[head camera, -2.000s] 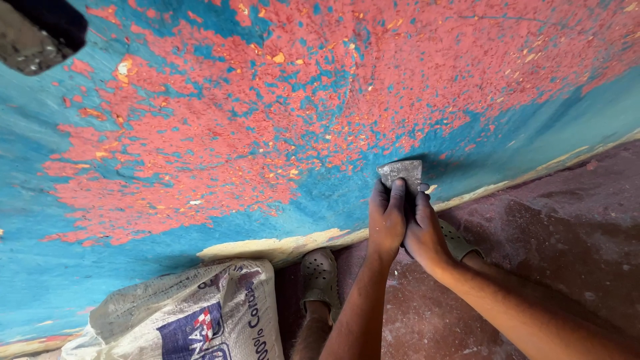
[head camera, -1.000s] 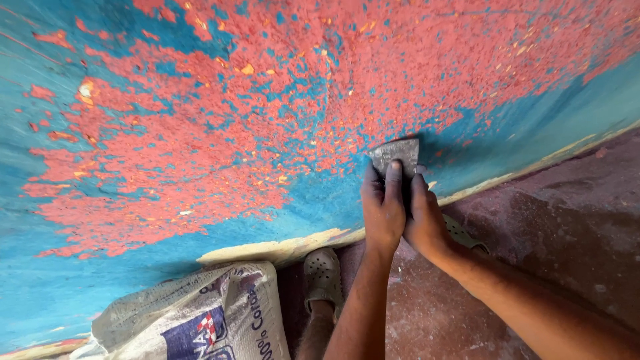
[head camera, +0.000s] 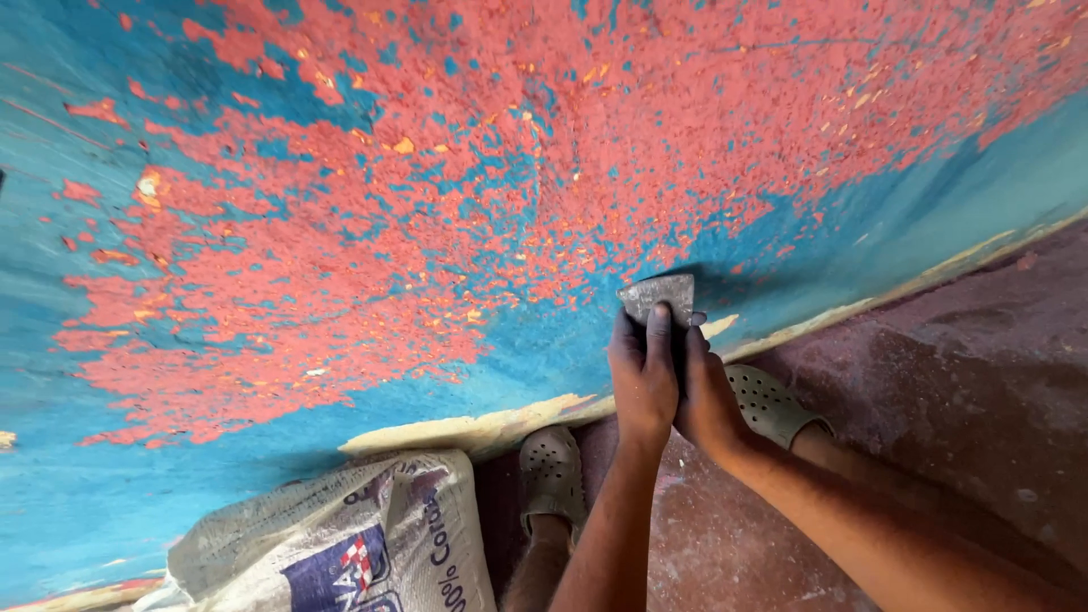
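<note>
A metal scraper blade (head camera: 667, 294) lies against the lower part of a painted wall (head camera: 544, 340), its wide edge facing up the wall. My left hand (head camera: 648, 374) grips it with the thumb on the blade's face. Beside it, my right hand (head camera: 707, 395) is closed around the tool's lower part, whose handle is mostly hidden by both hands. Patchy pink paint (head camera: 722, 93) with small orange and cream flecks covers much of the wall above the blade. Blue paint shows around and below the pink.
A printed woven plastic sack (head camera: 433, 518) leans by the wall base at lower left. Perforated clogs, one (head camera: 551, 472) between sack and arms, the other (head camera: 769, 404) right of my hands, stand on the dusty reddish floor (head camera: 960, 382). A cream strip (head camera: 476, 425) of bare surface edges the wall bottom.
Both hands and the scraper have shifted slightly up the wall since the oldest frame. A dark object at the upper left of that frame has almost left the view.
</note>
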